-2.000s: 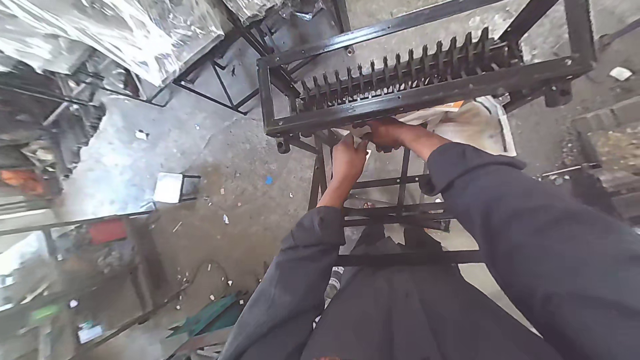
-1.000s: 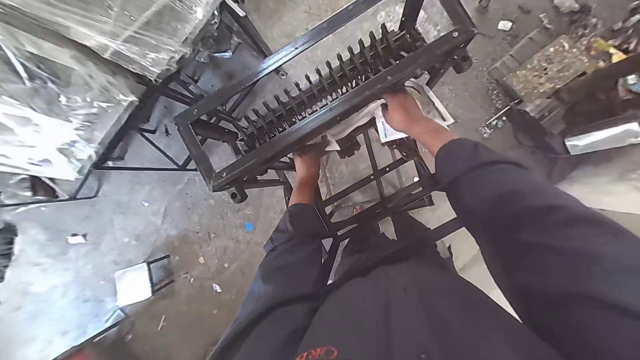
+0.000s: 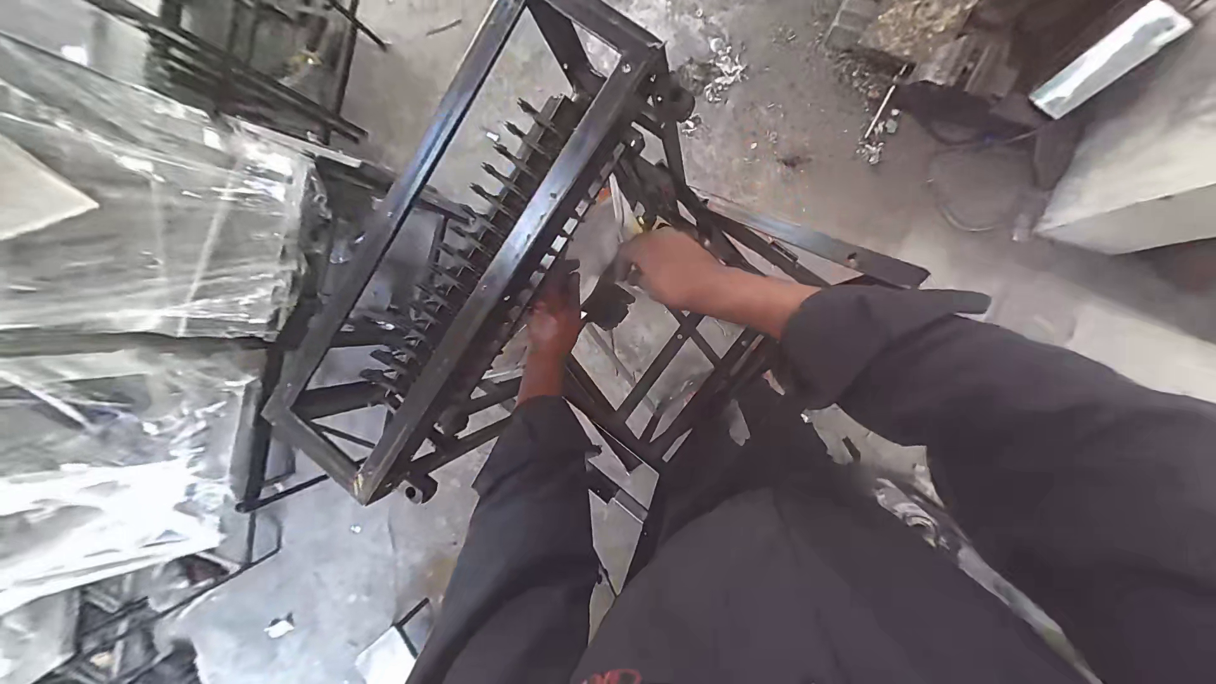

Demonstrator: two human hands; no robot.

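Observation:
A black metal frame stands tilted across the view, with a row of dark metal prongs inside it. My left hand is under the frame's near rail, its fingers partly hidden and blurred; whether it grips anything does not show. To its right, my right hand has its fingers curled beside a pale sheet that hangs under the rail; its fingertips are hard to make out. A dark part lies between the two hands. Crossed black metal bars extend below them.
Stacked items wrapped in clear plastic film fill the left side. More black metal frames are at the upper left. A pale block stands at the right, with a long light-coloured bar above it. Scraps lie on the concrete floor.
The view has turned strongly, so the frame appears steeper. My right hand has left the pale sheet's right end, where it was a second ago, and is now nearer my left hand.

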